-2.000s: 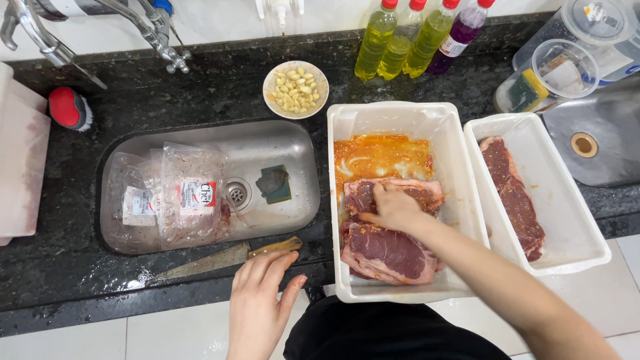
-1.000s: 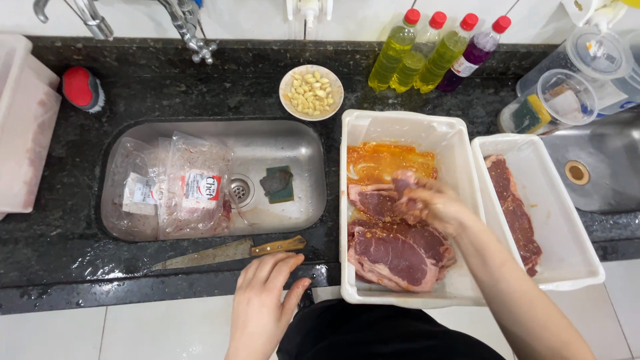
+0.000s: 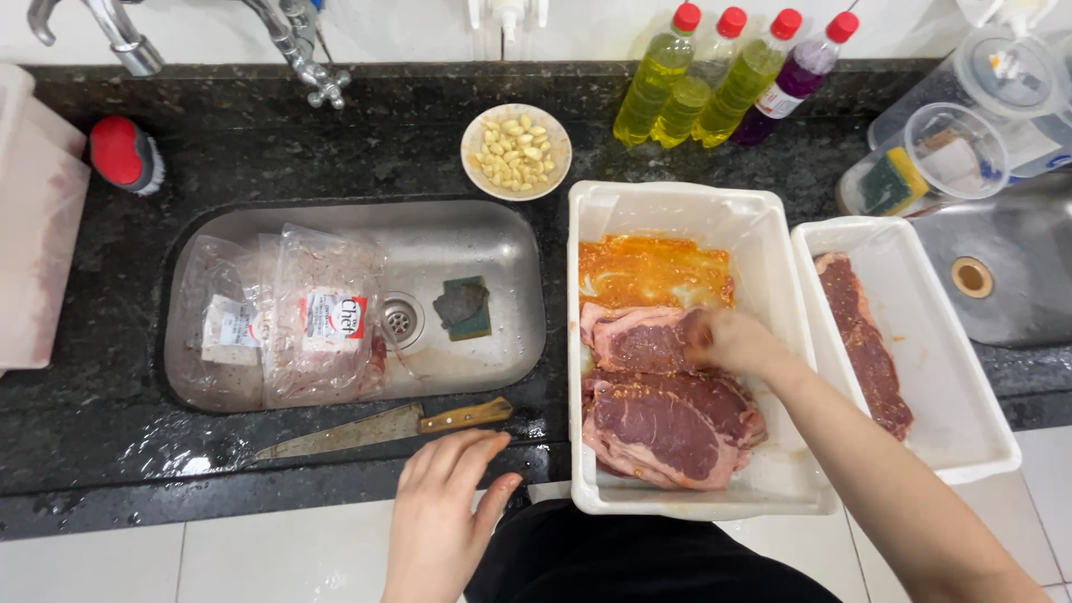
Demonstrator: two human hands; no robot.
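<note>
My right hand [image 3: 733, 339] is over the right end of a slab of raw meat [image 3: 645, 339] in a white plastic tub [image 3: 796, 469]; its fingers are blurred and whether they grip the meat is unclear. Nearer me in the tub lie more raw meat slices [image 3: 670, 427], and orange marinade [image 3: 657, 268] coats the floor at the far end. My left hand [image 3: 456, 494] rests at the counter's front edge, fingers apart and holding nothing, just below the wooden handle of a kitchen knife [image 3: 465, 414].
Left of the tub, a steel sink [image 3: 452, 218] holds used plastic packaging [image 3: 327, 318] and a scouring pad [image 3: 473, 310]. Behind stand a bowl of garlic cloves [image 3: 517, 155] and several red-capped bottles [image 3: 712, 84]. A second white tub [image 3: 963, 402] with a meat strip [image 3: 867, 343] adjoins on the right.
My right hand was raised off the meat a second ago, fingers bunched, and is now lower, over the upper slab. My left hand has stayed by the knife.
</note>
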